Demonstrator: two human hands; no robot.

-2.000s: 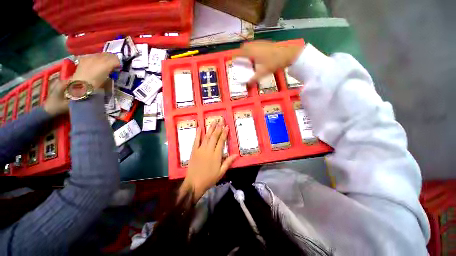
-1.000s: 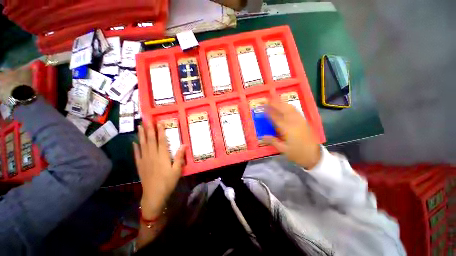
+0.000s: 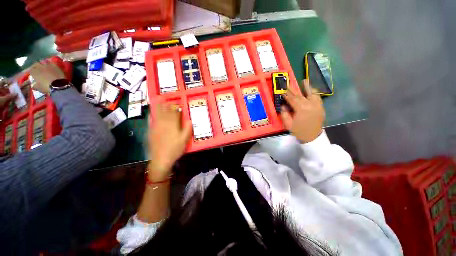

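Note:
The red-orange phone tray (image 3: pixel 210 91) lies flat before me. Most phones show their backs, with white batteries, one blue battery (image 3: pixel 256 107) and one dark battery (image 3: pixel 191 69). In the front right pocket a keypad phone (image 3: pixel 280 83) is face up, with yellow round its small screen. My right hand (image 3: pixel 304 114) has its fingers on this phone's right side and keys. My left hand (image 3: pixel 169 134), blurred, is over the front left pocket and mostly hides the phone there. Its grip cannot be made out.
Loose batteries (image 3: pixel 132 78) lie left of the tray; one white battery (image 3: pixel 189 40) and a yellow-and-black stick (image 3: pixel 165 43) lie behind it. A yellow-edged smartphone (image 3: pixel 319 73) lies right. Stacked trays stand behind (image 3: pixel 107 22) and low right (image 3: pixel 400 200). A coworker's grey sleeve (image 3: pixel 80 122) is at left.
My right hand has moved from the blue-battery phone to the front right pocket, where the phone now shows its keypad side. My left hand stays near the tray's front left corner.

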